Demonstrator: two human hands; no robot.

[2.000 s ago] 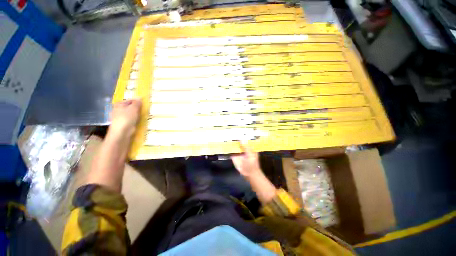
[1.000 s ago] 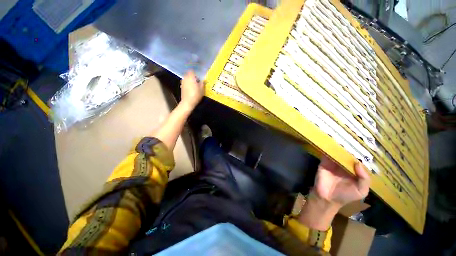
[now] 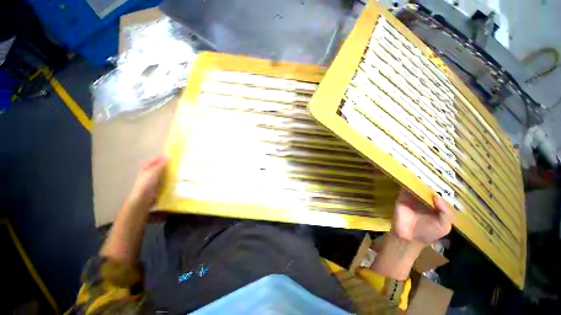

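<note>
My left hand [image 3: 147, 179] grips the left edge of a yellow slotted template [image 3: 258, 212], which lies flat or nearly flat in front of my apron. Pale zipper strips [image 3: 240, 135] fill the left part of its slots; the right part shows dark grooves. My right hand [image 3: 421, 216] holds the lower edge of a second yellow template [image 3: 344, 132], its thumb on top. This second template is tilted and overlaps the right corner of the first. Pale strips [image 3: 393, 92] fill its left part too. Whether my right hand touches the first template is hidden.
A shiny clear poly bag [image 3: 144, 67] with pale contents lies on a brown cardboard surface [image 3: 126, 160] at left. A grey metal table [image 3: 258, 31] is behind the templates. An open brown carton [image 3: 427, 289] is below my right hand. Machine parts [image 3: 486, 67] are at upper right.
The first template has been pulled out from under the second, leftward and toward me, with my left hand on its edge. My right hand still holds the second template in nearly the same place.
</note>
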